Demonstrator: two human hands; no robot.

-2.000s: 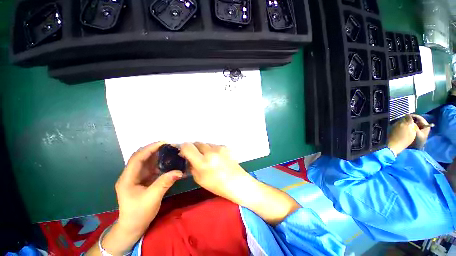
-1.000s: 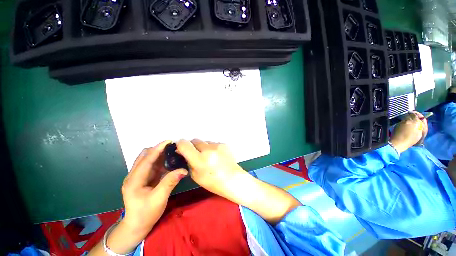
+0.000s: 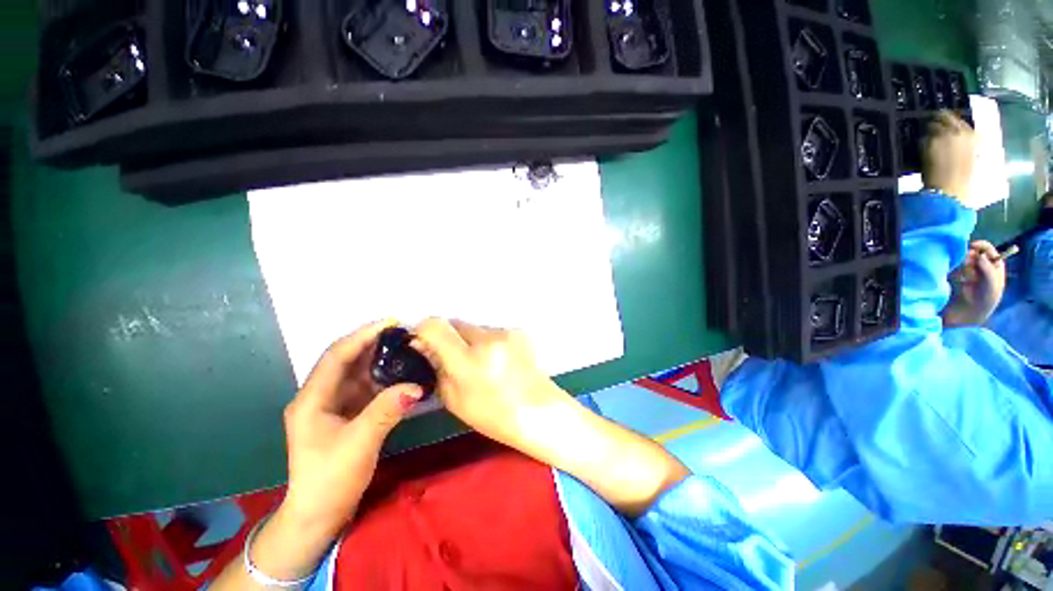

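Observation:
A small black camera housing is held between my two hands over the near edge of a white paper sheet. My left hand grips it from the left, thumb at its near side. My right hand has its fingers on the housing's right upper edge; whether it also holds a tool is hidden. Tiny black sealing rings lie in a small pile at the paper's far right edge, with loose ones just below.
Stacked black foam trays with housings in pockets stand behind the paper. Another foam tray stack stands to the right on the green bench. Beyond it a person in a blue smock reaches over the bench. A red stool shows below.
The housing has turned and tilted slightly in my hands, and my left hand has shifted a little right. The neighbouring person has reached an arm forward towards the far foam tray.

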